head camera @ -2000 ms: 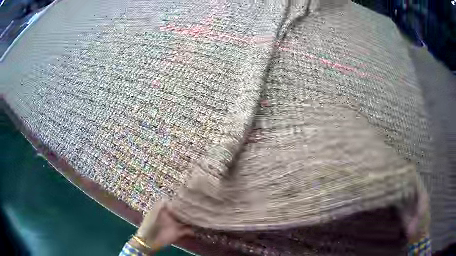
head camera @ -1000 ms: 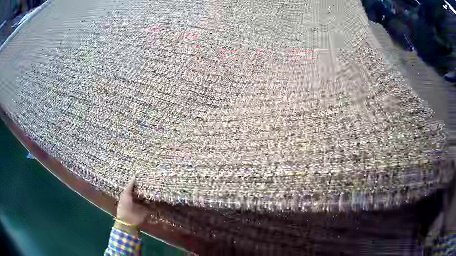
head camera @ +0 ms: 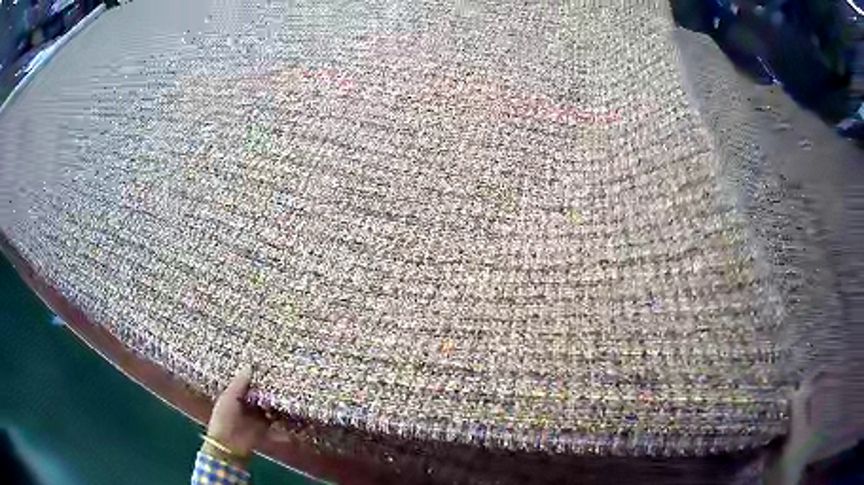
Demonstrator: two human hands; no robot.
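The beige-brown tweed fabric (head camera: 455, 237) with multicoloured flecks covers most of the view and lies nearly smooth. Its fringed near edge (head camera: 531, 438) runs along the bottom, with a dark gap under it. My left hand (head camera: 237, 417) is at the near edge at lower left, thumb on top of the cloth and the other fingers below the edge, gripping it. My right hand (head camera: 801, 431) is blurred at the lower right, at the fabric's near right corner; its fingers are hard to make out, but it appears to hold the corner.
The reddish-brown table edge (head camera: 142, 374) curves along the lower left, with green floor (head camera: 57, 388) beyond. More cloth (head camera: 805, 170) lies to the right past the fabric's side edge. Faint red lines (head camera: 568, 112) cross the far part of the cloth. Dark, unclear items are at the upper right.
The raised fold across the cloth is gone and the fabric has spread flatter. The near edge lifted, then came down lower. My left hand has moved slightly left.
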